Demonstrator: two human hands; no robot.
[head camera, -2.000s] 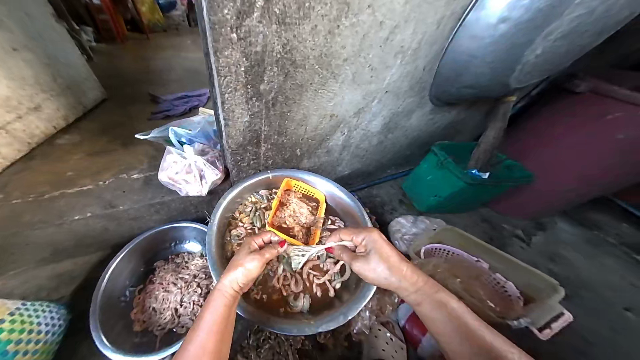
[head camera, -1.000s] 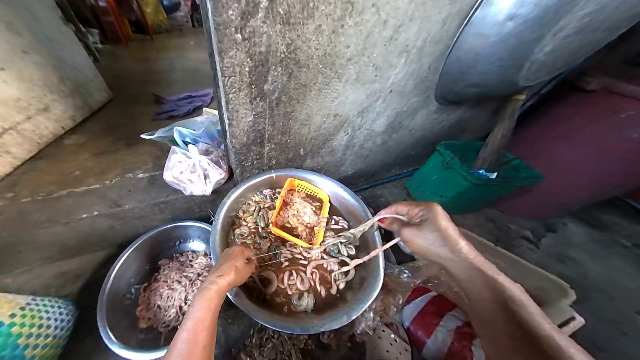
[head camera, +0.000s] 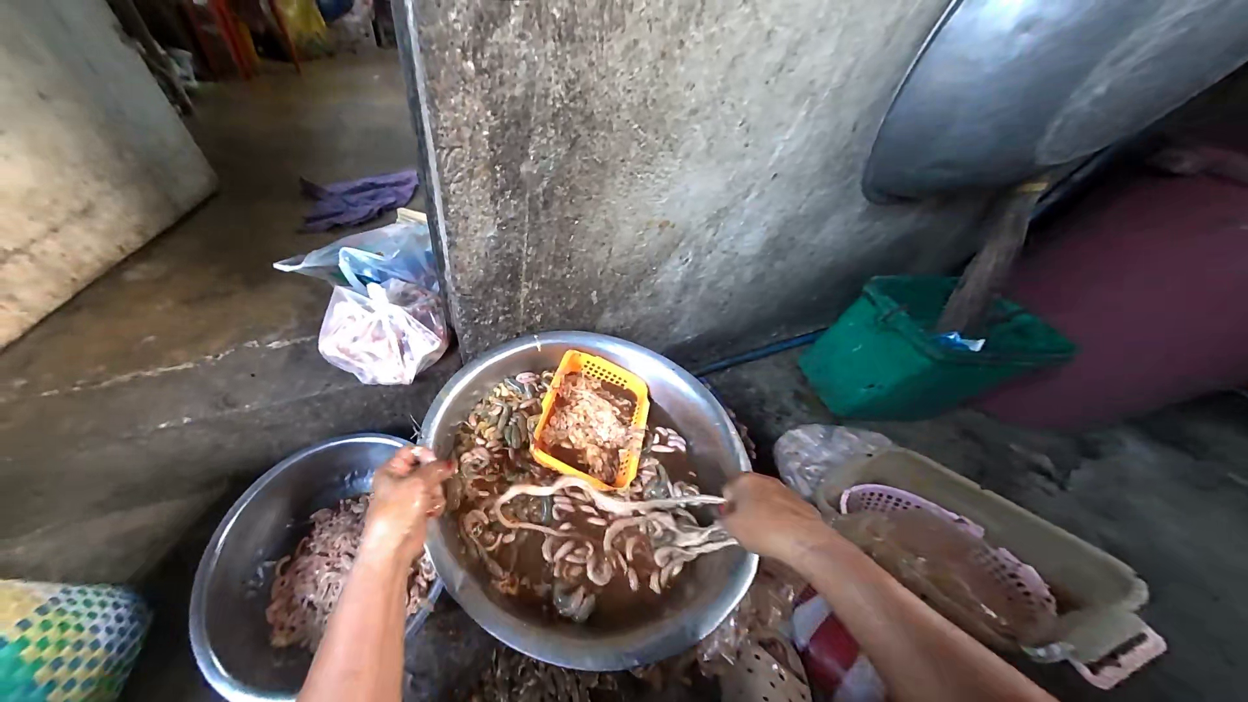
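Observation:
A large metal basin (head camera: 585, 655) holds brown liquid and many pale, curled strips that look like animal intestines. A yellow perforated plastic basket (head camera: 639, 429) with shredded pale bits stands inside it, towards the back. My right hand (head camera: 775, 517), at the basin's right rim, is closed on several long pale strands (head camera: 624, 504) that stretch leftward over the liquid. At the left rim is my left hand (head camera: 409, 487), fingers bent together; whether it pinches something thin cannot be told. A second metal basin (head camera: 219, 585), with a heap of pinkish strips (head camera: 317, 565), lies under my left forearm.
Behind the basins rises a concrete wall (head camera: 624, 175). Filled plastic bags (head camera: 383, 331) lie by its left edge. On the right are a green bin (head camera: 877, 361) and a grey tub (head camera: 1102, 585) holding a pink perforated basket (head camera: 1024, 575). A woven patterned sack (head camera: 68, 634) is at lower left.
My hands were close together over the basin, then moved apart. My left hand has risen to the left rim; the strands in my right hand stretch across the basin.

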